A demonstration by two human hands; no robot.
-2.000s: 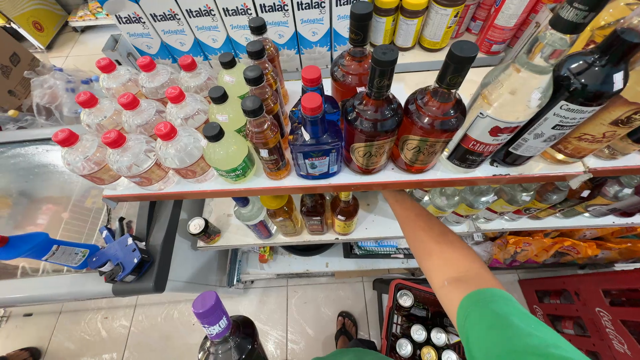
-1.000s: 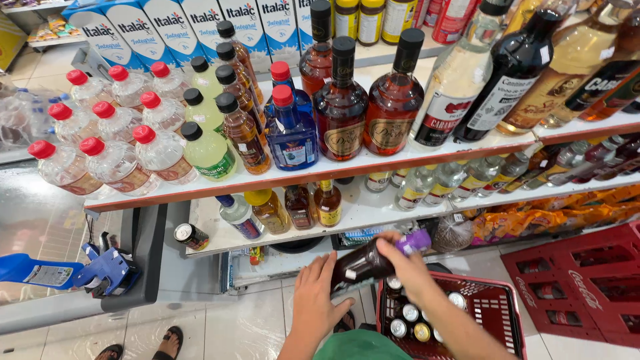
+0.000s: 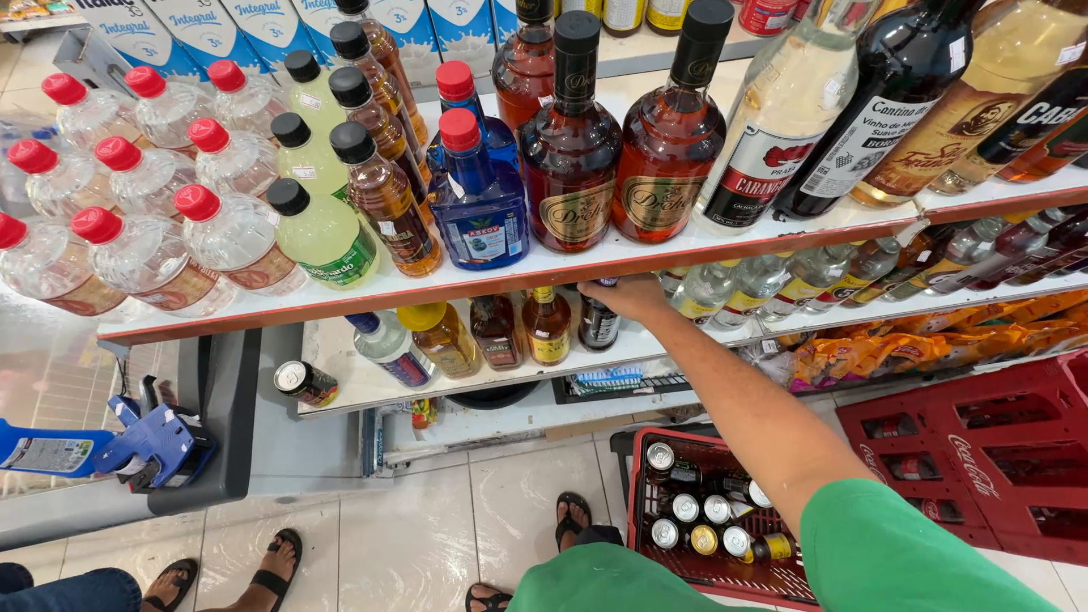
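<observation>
My right hand (image 3: 631,297) reaches under the upper shelf board and grips a dark bottle (image 3: 600,323) near its top. That bottle stands upright on the lower shelf (image 3: 442,393), just right of an amber bottle with a yellow label (image 3: 546,327). Farther left on the same shelf are a brown bottle (image 3: 495,333), a yellow-capped bottle (image 3: 440,340) and a clear bottle with a blue cap (image 3: 393,347). The upper edge of the held bottle is partly hidden by the board. My left hand is out of view.
The upper shelf (image 3: 408,293) holds many bottles at its front edge. A can (image 3: 306,382) stands at the lower shelf's left end. Below my forearm is a red basket (image 3: 639,501) of cans. Red crates (image 3: 977,450) stand at right, a blue label gun (image 3: 161,442) at left; a person's feet (image 3: 276,569) are lower left.
The dark bottle, held between both hands over the basket one second ago, is now on the lower shelf in my right hand. My left hand has left the view.
</observation>
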